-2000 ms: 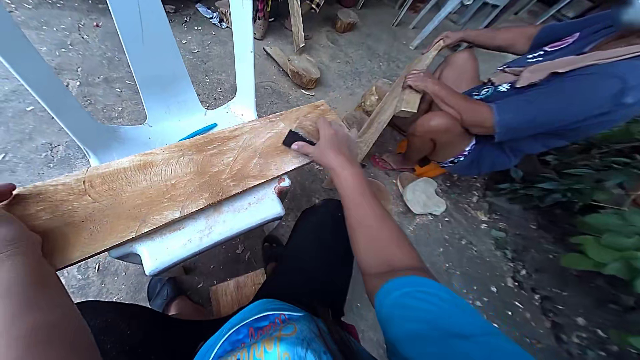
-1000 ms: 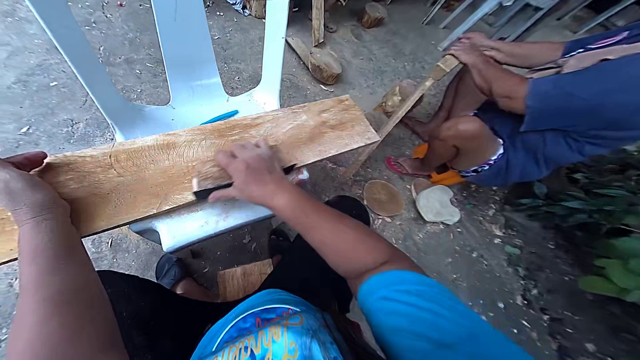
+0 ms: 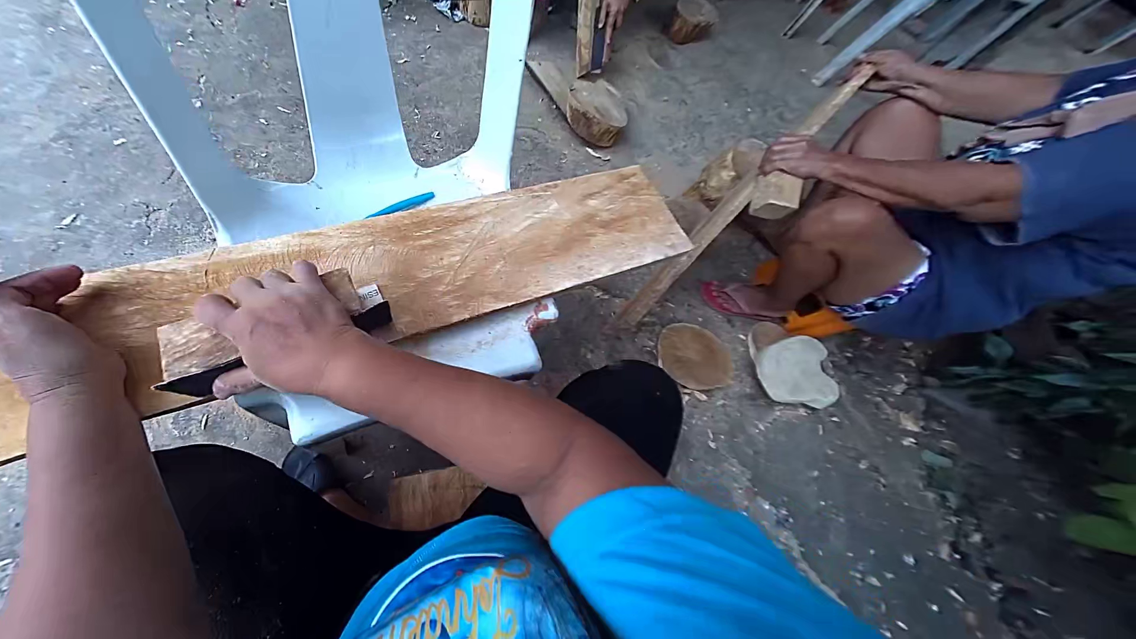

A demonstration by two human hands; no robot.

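A long flat wooden board [image 3: 532, 231] lies slantwise across the seat of a white plastic chair [image 3: 510, 342]. My left hand [image 3: 53, 342] holds the board near its left end, thumb toward the far edge. Under my right hand [image 3: 284, 328] is a small wooden block [image 3: 191, 342] with a dark sheet of sandpaper [image 3: 200, 380] around it, pressed flat on the board's left part. The sheet's dark edge shows at both ends of the block, and a white label with writing shows beside my fingers.
A blue pen-like object [image 3: 401, 205] lies on the chair behind the board. At right, a seated co-worker holds a long wooden strip [image 3: 737, 200] close to the board's right end. Wood rounds [image 3: 695, 357], a log piece [image 3: 596, 113] and shavings lie on the ground.
My right hand has moved left along the board, from near its right end past the middle to the left part. The wooden block under it now shows. My left hand remains at the left.
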